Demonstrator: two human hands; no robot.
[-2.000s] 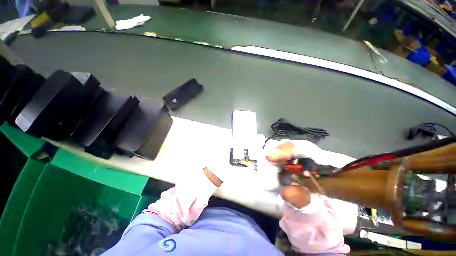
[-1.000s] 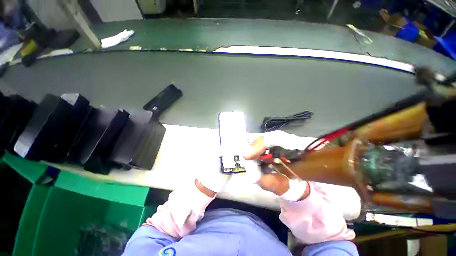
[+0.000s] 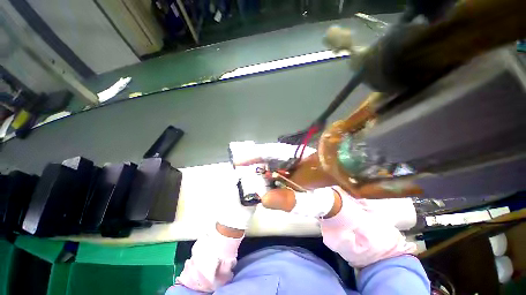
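A white-wrapped adapter unit (image 3: 243,154) lies on the white bench edge in front of me, with small dark circuit parts at its near end. My right hand (image 3: 282,200), in a white glove with bare skin showing, grips the front end of the hanging tool (image 3: 311,171) over the unit's near end. The tool has a copper-brown body and red and black wires. My left hand (image 3: 233,218), gloved white, is at the unit's near left corner; its fingers blend into the bright bench, so its grip cannot be made out.
Black case parts (image 3: 154,190) lean in a row at the left bench edge, above green bins (image 3: 124,259). A black case half (image 3: 164,142) lies on the grey-green conveyor belt (image 3: 230,109). A dark cord bundle (image 3: 293,138) is partly hidden behind the tool. The tool's large grey body fills the right.
The view has turned and shifted. The tool has swung up and looms larger, its front end now over the unit's circuit parts. My right hand has moved left with it, closer to my left hand.
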